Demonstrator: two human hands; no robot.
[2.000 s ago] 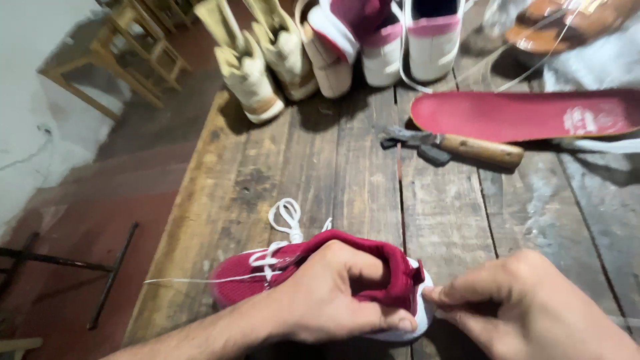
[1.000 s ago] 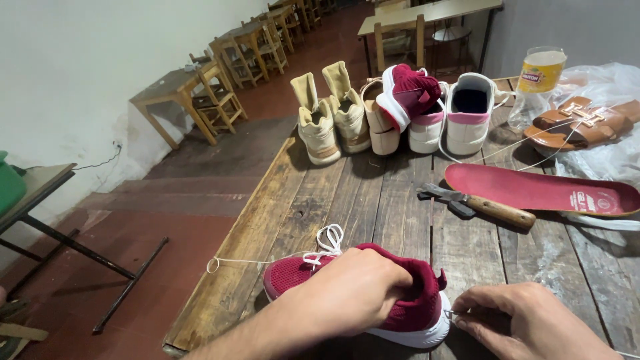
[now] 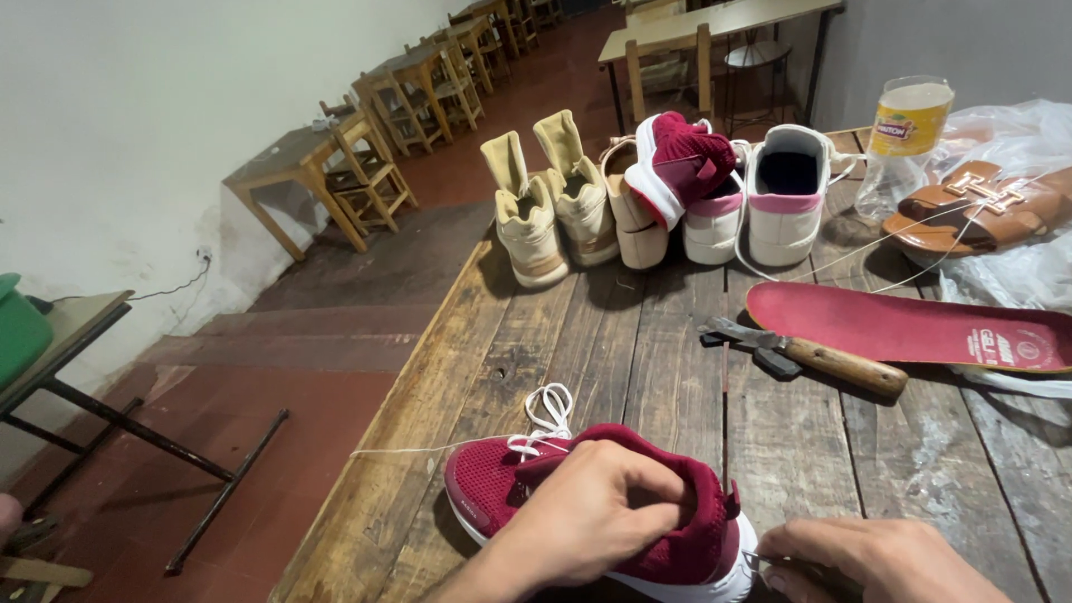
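A red mesh sneaker (image 3: 481,481) with white laces and a white sole lies on the wooden table, toe to the left. My left hand (image 3: 590,515) reaches over it, fingers inside the collar, gripping its near side. At the heel, my right hand (image 3: 854,557) pinches a thin metal tool (image 3: 751,555) against the white sole; its handle is mostly hidden in the fingers. A pale thread (image 3: 402,451) runs left from the shoe's lace area past the table edge.
Beige shoes (image 3: 536,226), white shoes (image 3: 785,222) and another red sneaker (image 3: 682,163) stand behind. A wood-handled tool (image 3: 846,366) lies by a red insole (image 3: 879,322). At the right are a brown sandal (image 3: 946,213), a plastic bottle (image 3: 913,117) and plastic bags (image 3: 1013,280).
The view has swung up to show more of the room. My left hand remains in the shoe's collar and my right hand remains at its heel.
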